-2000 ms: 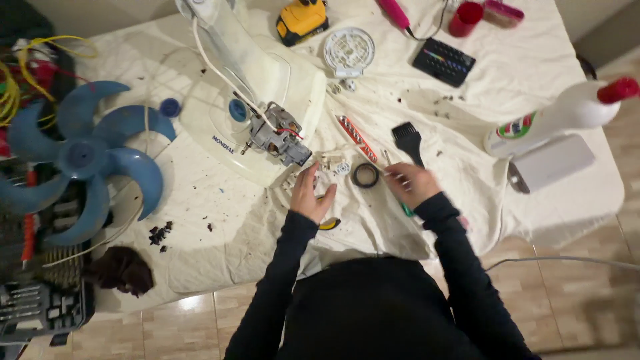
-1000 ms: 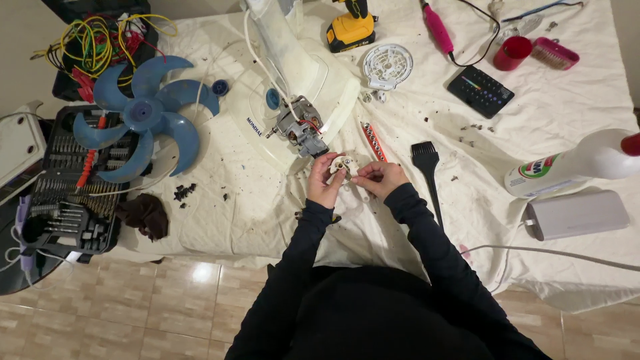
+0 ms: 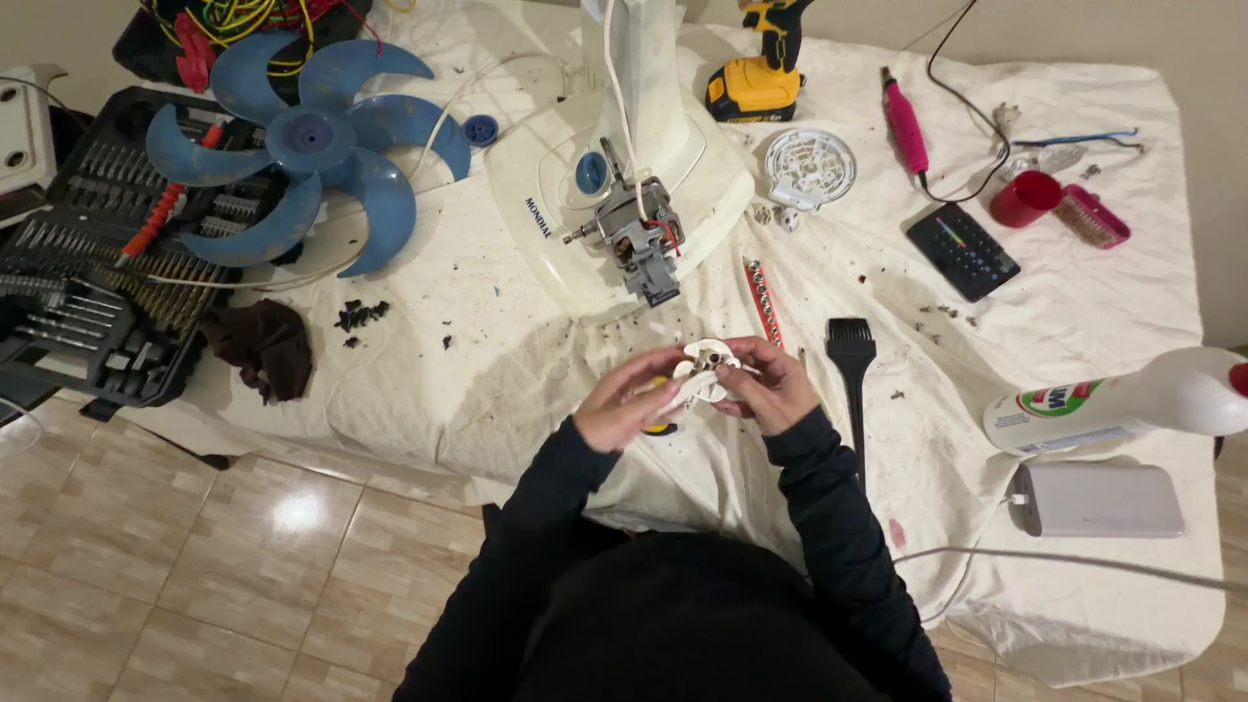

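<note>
Between both hands, above the cloth-covered table, is a small white plastic part (image 3: 704, 369) with rounded lobes and darker bits at its middle. My left hand (image 3: 629, 395) grips its left side, and my right hand (image 3: 775, 383) has its fingers on the right side. A yellow and black object (image 3: 663, 428) lies partly hidden under my left hand. Just beyond the hands, a fan motor (image 3: 639, 234) hangs over the white fan base (image 3: 546, 156). A red strip of small metal sockets (image 3: 763, 302) lies past my right hand, and a black brush (image 3: 853, 366) is to its right.
Blue fan blades (image 3: 312, 139) overlap an open tool case (image 3: 97, 263) on the left, near a dark rag (image 3: 261, 349). Farther back are a yellow drill (image 3: 756, 88) and a round white plastic cover (image 3: 811, 169). A white bottle (image 3: 1121, 395) and grey power bank (image 3: 1102, 499) lie right.
Two seconds ago the hands were apart low over the table; now they are together on the white part. The view has shifted, showing more of the left side.
</note>
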